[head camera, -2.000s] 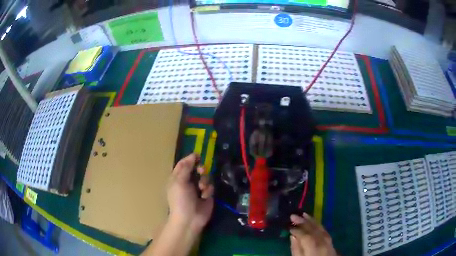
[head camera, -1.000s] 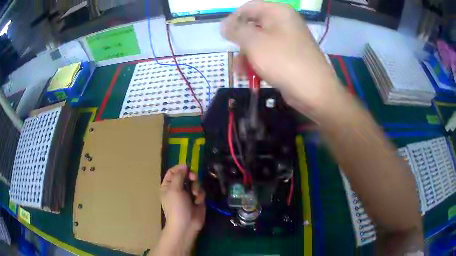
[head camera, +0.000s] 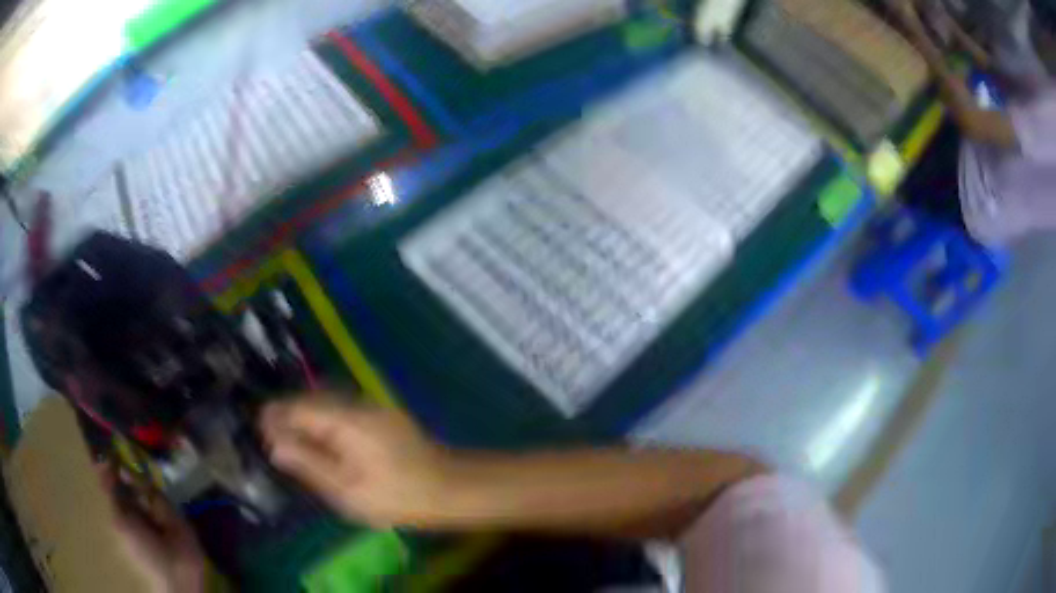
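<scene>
The black test fixture (head camera: 122, 330) stands at the left of the blurred view, with a bit of red low on its front and its silvery nest (head camera: 237, 469) below. My right hand (head camera: 347, 458) is at the fixture's front right, fingers bent; blur hides whether it holds anything. My left hand (head camera: 156, 527) is at the fixture's front left, low in the view, partly cut off, its fingers blurred. The white parts tray (head camera: 533, 272) with rows of small parts lies right of the fixture.
Another white tray (head camera: 261, 139) lies behind the fixture. A pale stack (head camera: 510, 29) is at the top edge. The cardboard sheet (head camera: 52, 498) is at far left. A blue stool (head camera: 926, 278) and another person's arm (head camera: 979, 116) are at the right. A bright screen (head camera: 70, 58) is top left.
The view has swung right and tilted, so the fixture now shows at the left. My right hand has come down from the raised red lever to the fixture's front.
</scene>
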